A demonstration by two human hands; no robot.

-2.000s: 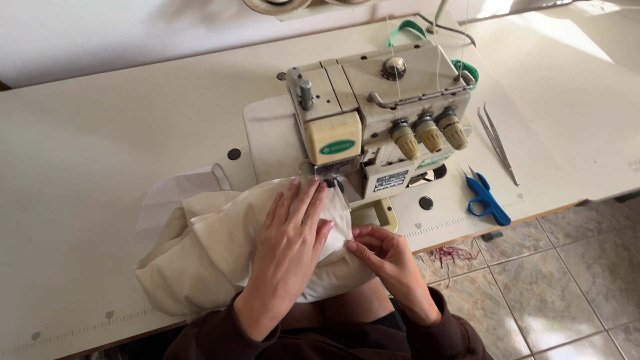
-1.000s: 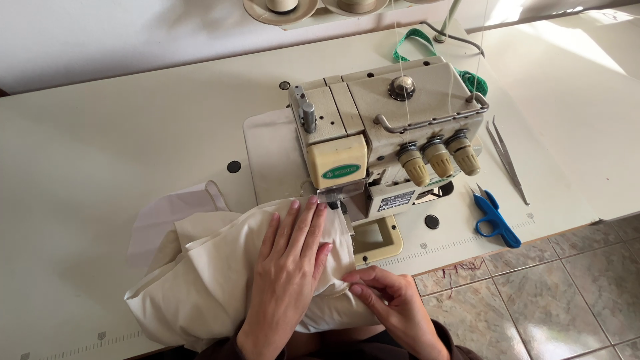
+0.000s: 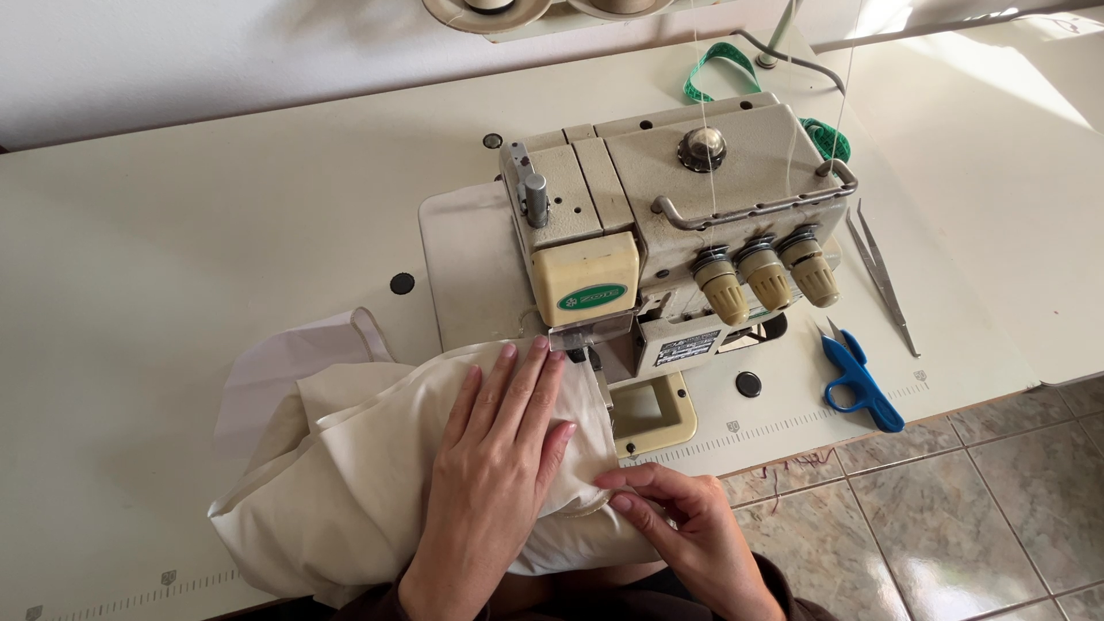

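Observation:
Cream fabric lies bunched on the table, its right edge running under the presser area of an overlock sewing machine. My left hand rests flat on the fabric, fingers fairly straight, the fingertips just in front of the clear plastic guard. With thumb and index finger, my right hand pinches the fabric's edge below the machine. Part of the fabric hangs over the table's front edge toward the lap. The needle and presser foot are mostly hidden.
Blue thread snips and metal tweezers lie right of the machine. A green measuring tape is behind it. Thread cones on holders stand at the back. A pale fabric piece lies at left. Thread scraps are on the tiled floor.
The view has shifted somewhat. Both hands keep much the same positions on the fabric, the left flat on it and the right at its edge.

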